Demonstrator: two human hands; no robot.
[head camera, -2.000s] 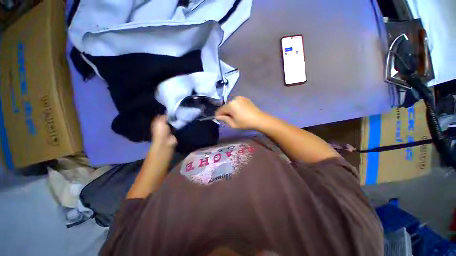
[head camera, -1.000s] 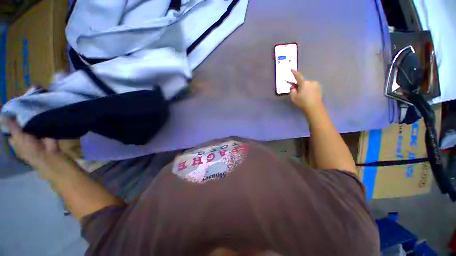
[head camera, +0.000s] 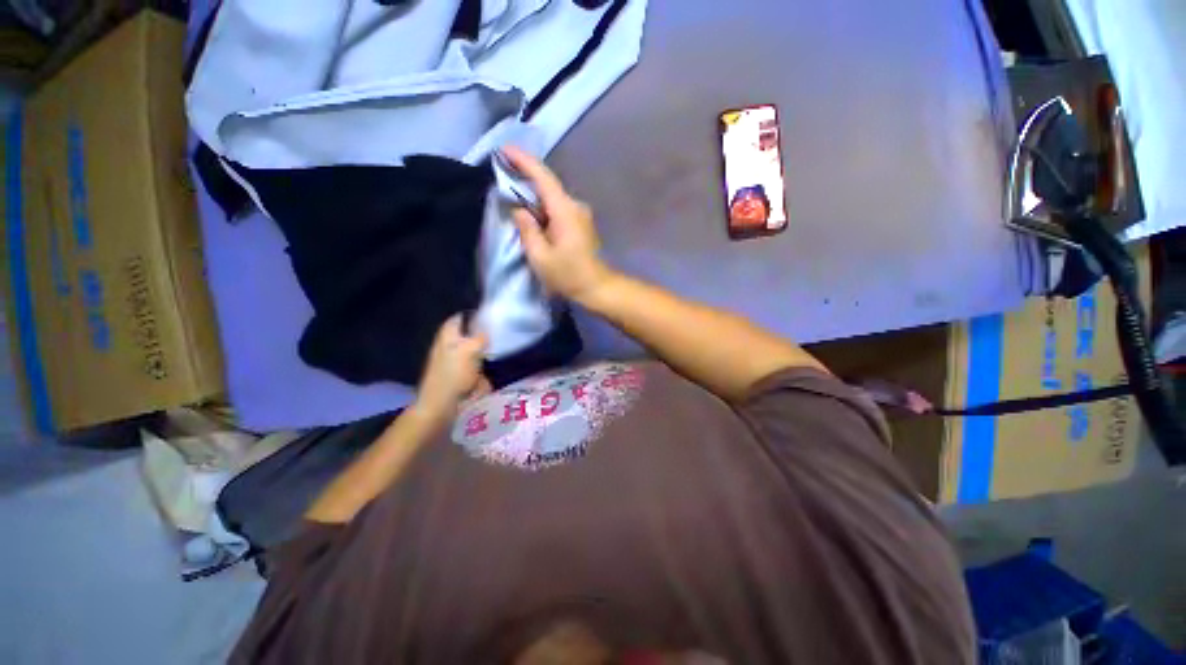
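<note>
A white garment with black parts (head camera: 371, 124) lies heaped at the table's left, its black section (head camera: 377, 260) spread toward my body. My left hand (head camera: 454, 368) grips the near end of a white strip or part (head camera: 514, 305) beside the black section. My right hand (head camera: 557, 234) holds the upper end of the same white part. A small dark line shows at my right fingers; I cannot tell if it is tweezers or a seam.
A smartphone (head camera: 753, 172) with a coloured screen lies right of my hands on the purple table cloth (head camera: 884, 156). A steam iron (head camera: 1060, 163) with a thick black hose stands at the right edge. Cartons (head camera: 124, 247) stand left and below right (head camera: 1041, 403).
My left hand has come back from the far left and my right hand has left the phone; both now hold the white part. The black section lies spread again. The phone screen has changed.
</note>
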